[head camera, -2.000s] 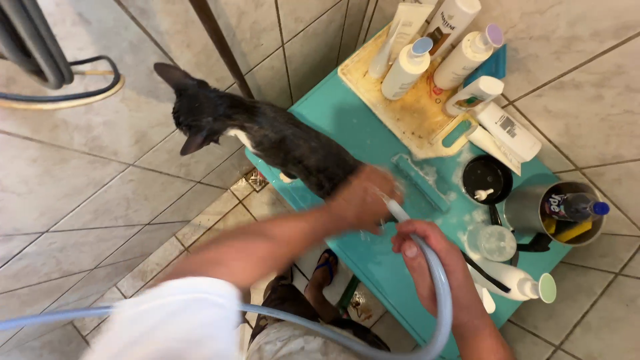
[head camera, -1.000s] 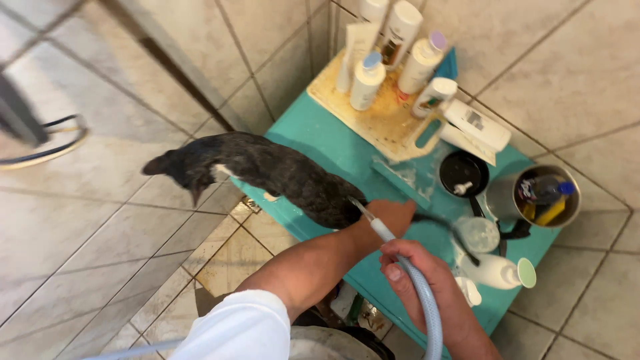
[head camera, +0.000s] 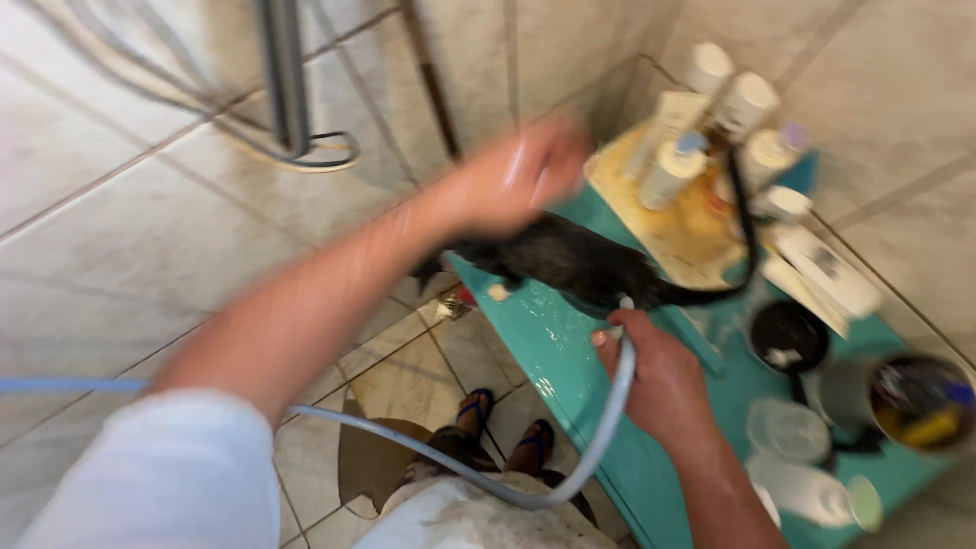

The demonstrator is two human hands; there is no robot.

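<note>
A wet black cat (head camera: 564, 259) stands on the turquoise table (head camera: 534, 343), its long tail curving up at the right and its head mostly hidden behind my left forearm. My right hand (head camera: 656, 358) grips a light blue hose (head camera: 618, 412) near its end, with the nozzle against the cat's hindquarters. Over the cat's front part is my left hand (head camera: 526, 175), blurred, its fingers curled; whether it touches the cat or holds anything is unclear. The hose loops below my hands and runs off to the left.
Several bottles, one blue-capped (head camera: 675, 171), stand on a stained cream tray (head camera: 671, 229). Farther right lie a black round dish (head camera: 789, 335), a clear plastic cup (head camera: 789, 431), a metal pot (head camera: 846, 396) and a green-capped bottle (head camera: 808, 488). Tiled walls border the table.
My left hand has moved from the cat's rear to above its front part. The cat's tail now shows raised to the right. The view has shifted.
</note>
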